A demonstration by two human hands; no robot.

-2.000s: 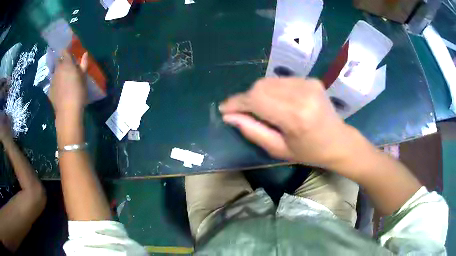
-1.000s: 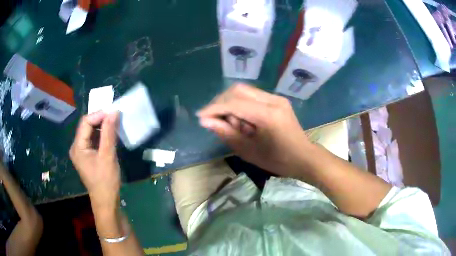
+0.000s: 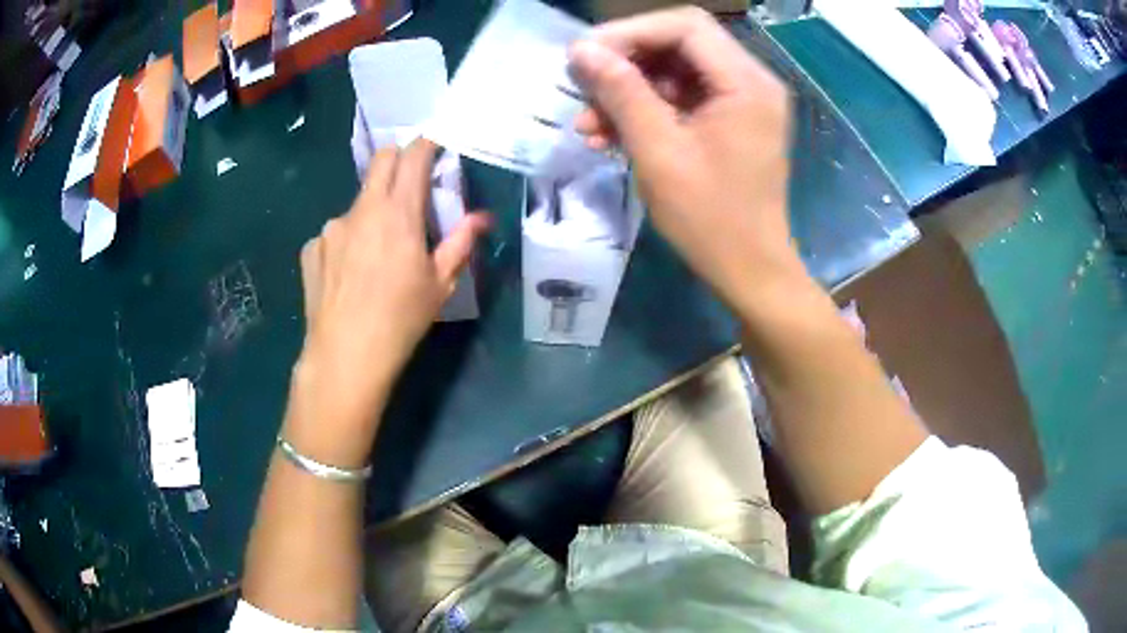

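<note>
My right hand (image 3: 711,142) pinches a white printed leaflet (image 3: 513,87) between thumb and fingers, above the mouths of two open retail boxes. My left hand (image 3: 365,266) is at the left box (image 3: 402,80), fingers at its mouth and thumb apart; it covers much of this box, and whether it grips is not clear. The right box (image 3: 569,284) stands upright with a dark round-headed device printed on its front and whitish material at its mouth.
Orange and white boxes (image 3: 155,124) lie at the far left of the dark-green bench (image 3: 284,371). A leaflet stack (image 3: 173,433) lies on the left. The brown bulk carton (image 3: 952,334) is right of my legs. Pink devices (image 3: 989,50) and a white sheet (image 3: 921,80) lie on the neighbouring surface.
The view has shifted. My left hand has moved from the papers on the left to the left box. My right hand, without a visible leaflet before, now holds one above the boxes.
</note>
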